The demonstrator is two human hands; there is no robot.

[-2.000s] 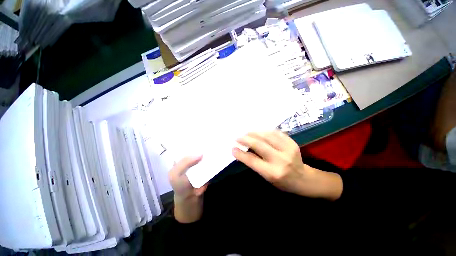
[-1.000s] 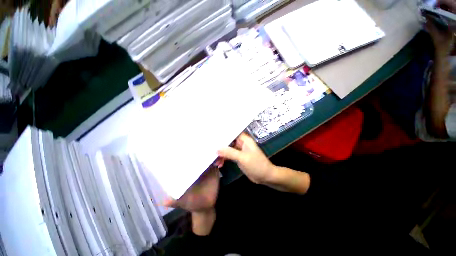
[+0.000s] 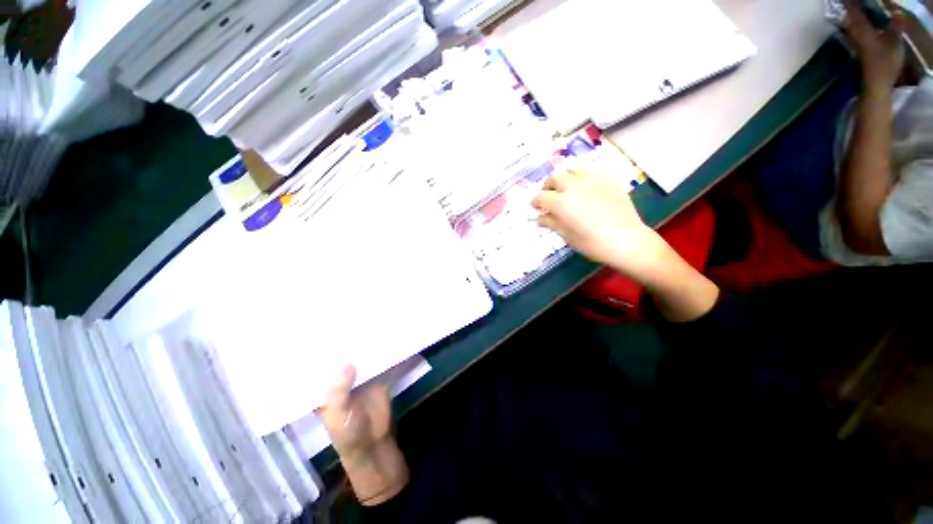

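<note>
A flat white housing (image 3: 353, 307) lies tilted in front of me, its surface glaring blank. My left hand (image 3: 358, 415) holds its near edge, thumb on top and the fingers mostly hidden beneath. My right hand (image 3: 593, 220) is over the right end of the clear parts box (image 3: 512, 268), which holds many tiny white pieces. Its fingers are bent together at the fingertips; I cannot tell whether they pinch a piece.
White housings (image 3: 133, 420) lean in a row at left. More are stacked (image 3: 297, 82) beyond the bench. A short pile (image 3: 634, 61) lies on grey-brown board at right. A printed sheet (image 3: 614, 159) lies under the parts. Another person's arm (image 3: 870, 154) is at far right.
My right hand has left the housing's near edge and moved right to the parts box. My left hand still holds the housing, now with its thumb on top. The view has shifted right.
</note>
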